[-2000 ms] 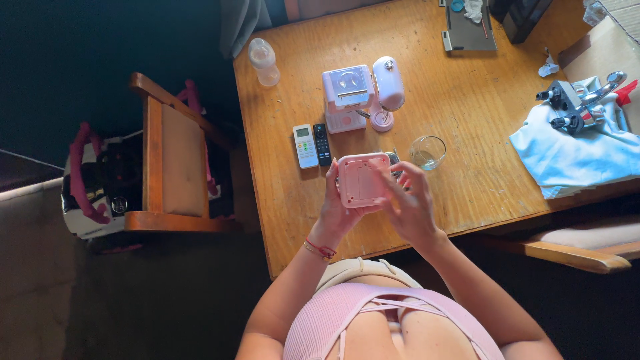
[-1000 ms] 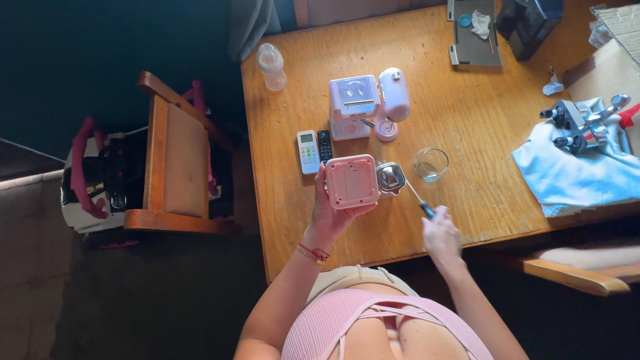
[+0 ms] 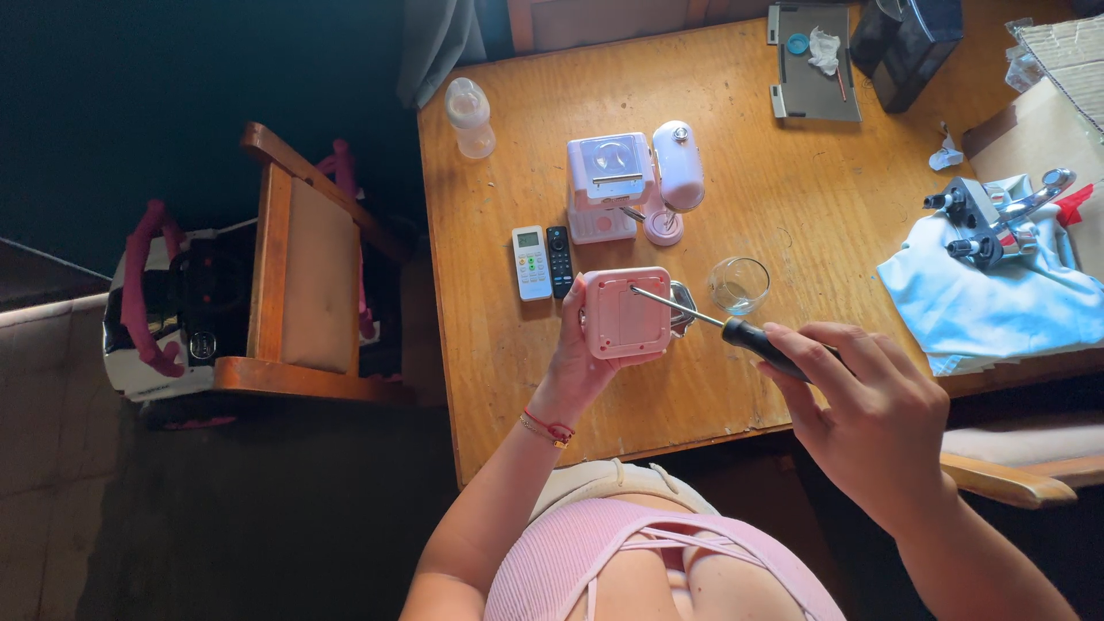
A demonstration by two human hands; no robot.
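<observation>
My left hand [image 3: 580, 358] holds a pink plastic toy appliance [image 3: 628, 323] with its flat, screw-dotted side facing up. In my right hand [image 3: 854, 397] is a screwdriver [image 3: 759, 341] with a dark handle, its tip at the upper middle of that pink face. Whether the tip sits in a screw cannot be told. A metallic part [image 3: 682, 309] shows at the right side of the pink toy. Beyond it stand a toy coffee machine [image 3: 608, 181] and a toy stand mixer [image 3: 679, 177], both pale pink. A clear glass [image 3: 739, 285] is near the screwdriver.
Two remote controls, one white [image 3: 531, 266] and one black [image 3: 560, 259], lie left of the pink toy on the wooden table [image 3: 509, 371]. A baby bottle [image 3: 471, 119] is at the far left. A chrome faucet [image 3: 1005, 216] rests on a light blue cloth [image 3: 966, 293] at right.
My right hand was on the pink toy, then lower right with the screwdriver near the table edge. Now it has raised the screwdriver, with the tip on the toy's face.
</observation>
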